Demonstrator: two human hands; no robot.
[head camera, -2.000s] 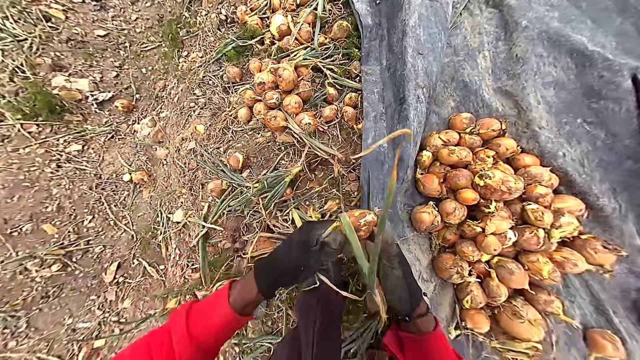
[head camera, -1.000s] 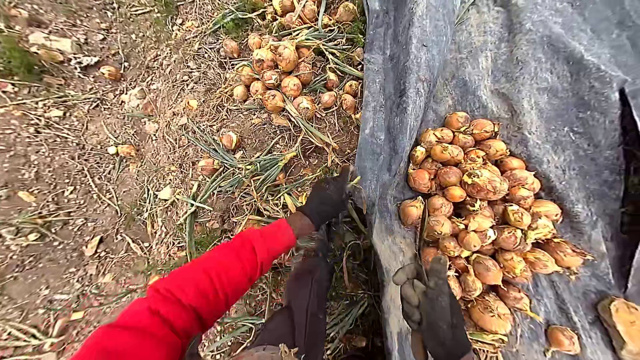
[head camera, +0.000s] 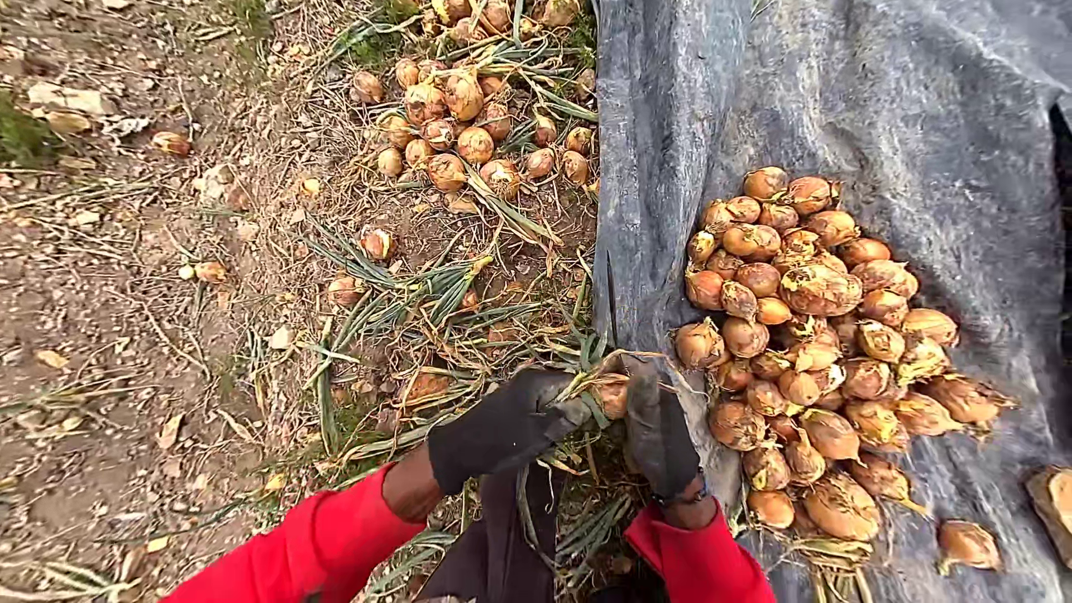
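Observation:
My left hand (head camera: 512, 423), in a dark glove, grips an onion (head camera: 613, 397) with dry and green leaves near the tarp's left edge. My right hand (head camera: 660, 425), gloved too, is closed close against the onion's right side. A thin dark blade (head camera: 610, 297), seemingly a knife's, points up from that hand; its handle is hidden. A large pile of onions (head camera: 821, 289) lies on the grey tarp (head camera: 888, 92), to the right of both hands.
More onions (head camera: 463, 94) lie in a heap on the soil at the upper middle. Cut green onion leaves (head camera: 419, 293) and a few loose onions lie left of the tarp. A single onion (head camera: 967, 544) and a piece of wood (head camera: 1057, 507) are at the lower right.
One second ago my hands were apart, the left over the leaves and the right by the pile on the tarp. Now they are together at an onion.

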